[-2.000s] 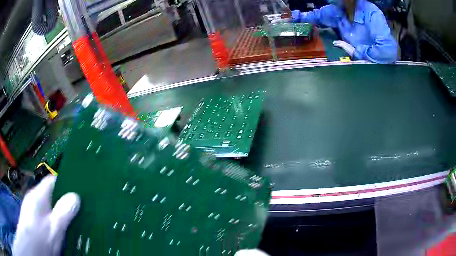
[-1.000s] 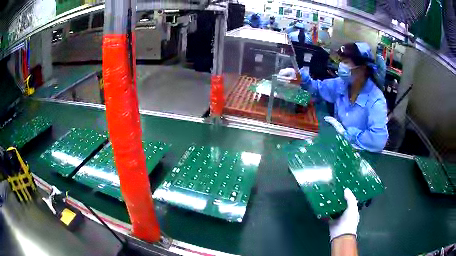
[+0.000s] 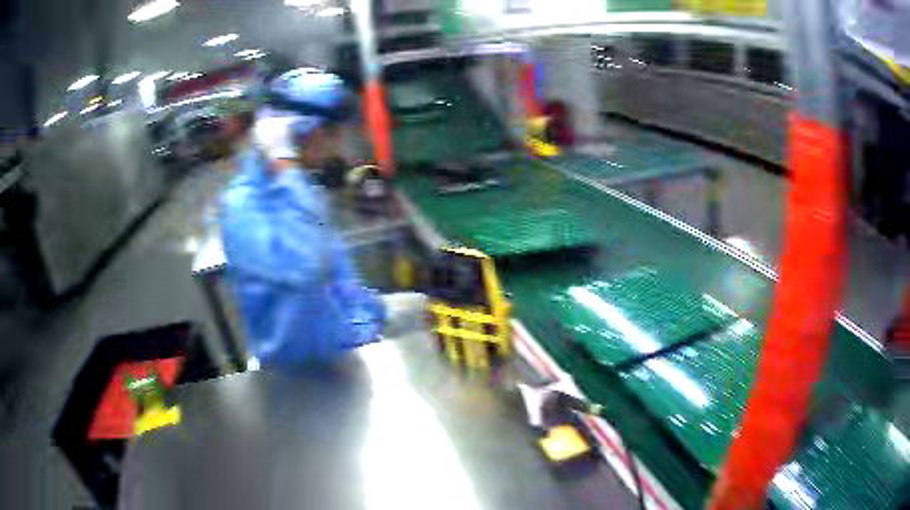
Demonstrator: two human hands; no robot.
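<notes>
Neither of my hands is in the picture. Nearest in front of me is a shiny steel bench [image 3: 289, 438]. A soldering iron stand [image 3: 564, 440] with a yellow pad sits at its right edge, beside the belt. Large green circuit boards [image 3: 639, 324] lie on the dark green conveyor belt [image 3: 609, 388], blurred and shining with glare. Another board [image 3: 519, 224] lies farther up the belt. The view is blurred by motion.
A yellow cage holder [image 3: 471, 309] stands at the bench's far edge. A person in a blue smock [image 3: 289, 249] is beyond the bench. A black bin with red lining [image 3: 125, 398] is at left; a small green and yellow stand [image 3: 150, 403] is near it. An orange-wrapped post [image 3: 798, 299] rises at right.
The view has swung left, away from the worker opposite, to the bench and the neighbouring worker. The gloved hand and the board it held over the belt are out of the picture.
</notes>
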